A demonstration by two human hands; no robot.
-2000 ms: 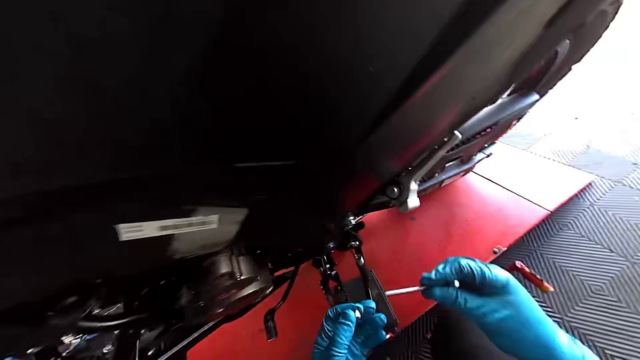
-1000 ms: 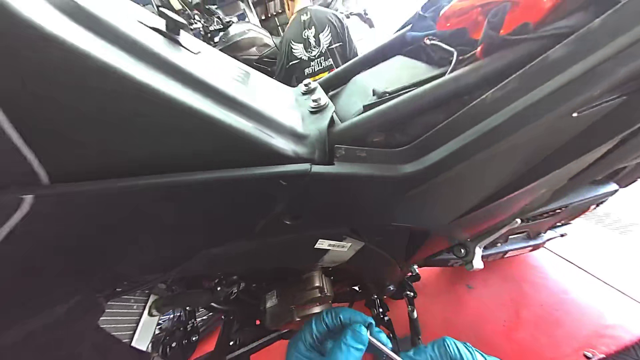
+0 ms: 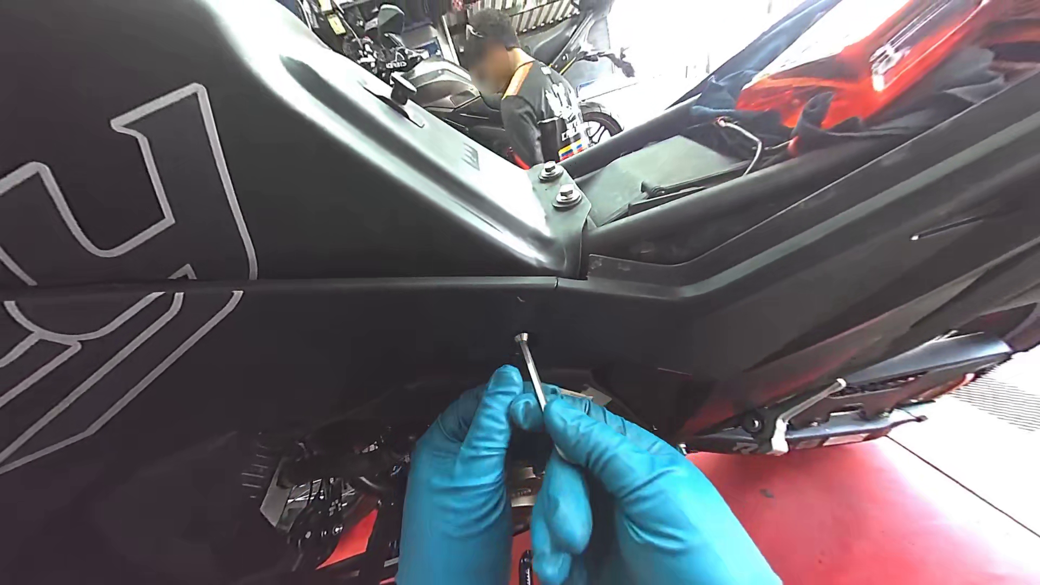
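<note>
My right hand (image 3: 626,479), in a blue glove, grips a thin metal hex key (image 3: 532,372) between thumb and fingers. A small screw (image 3: 522,337) sits at the tool's upper end, close in front of the black side fairing (image 3: 406,329) of a motorcycle. Beside it, my gloved left hand (image 3: 479,455) has its fingertips next to the shaft; whether they touch it is unclear. Above the hands, two bolts (image 3: 567,195) sit in a bracket by the tank's rear end. The tool's lower part is hidden in my right hand.
A red lift platform (image 3: 821,512) lies under the motorcycle. A footpeg (image 3: 812,406) juts out at the lower right. Red bodywork (image 3: 853,65) and dark cloth rest at the upper right. Behind, a person (image 3: 540,106) is beside another motorcycle (image 3: 455,89).
Both hands have risen from low beside the engine to the fairing below the seat joint. They were apart two seconds ago and are now close together. The view has shifted up.
</note>
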